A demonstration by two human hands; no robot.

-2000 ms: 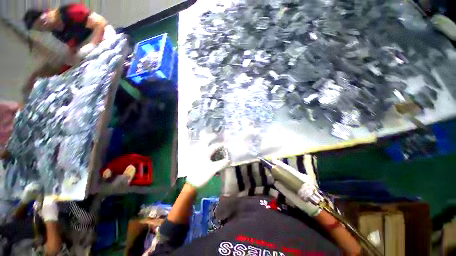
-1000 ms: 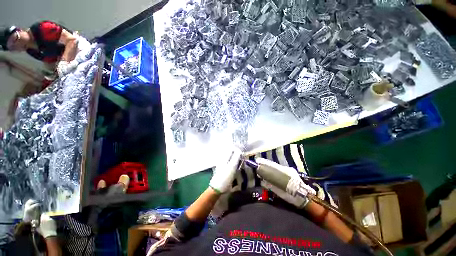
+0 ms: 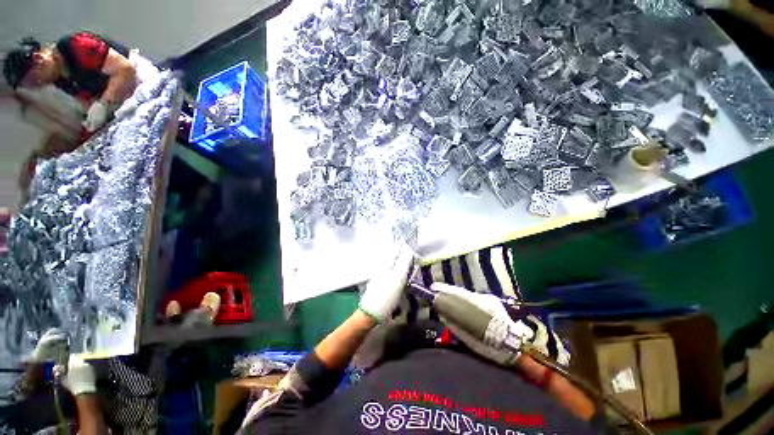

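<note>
My left hand (image 3: 389,285), in a white glove, is at the table's front edge with its fingers closed around a small metal part, mostly hidden by the glove. My right hand (image 3: 501,327), also gloved, is shut on a grey-silver cylindrical air tool (image 3: 462,309). The tool's narrow tip points left and reaches the fingers of my left hand; exact contact is too small to tell. Grey metal blocks (image 3: 475,85) are heaped across the white table (image 3: 318,268). Fine bright pieces (image 3: 395,183) lie in a patch just beyond my left hand.
A tan round roll or cup (image 3: 645,158) stands near the right table edge. A hose (image 3: 586,386) runs back from the tool. Blue crates (image 3: 229,106) (image 3: 692,212), a red crate (image 3: 229,297) and a cardboard box (image 3: 645,374) surround the table. Other people work at the left table (image 3: 157,183).
My left hand has moved from over the table edge, where it held a dark part, to the tool tip. The tool has stayed in my right hand. The view has shifted slightly.
</note>
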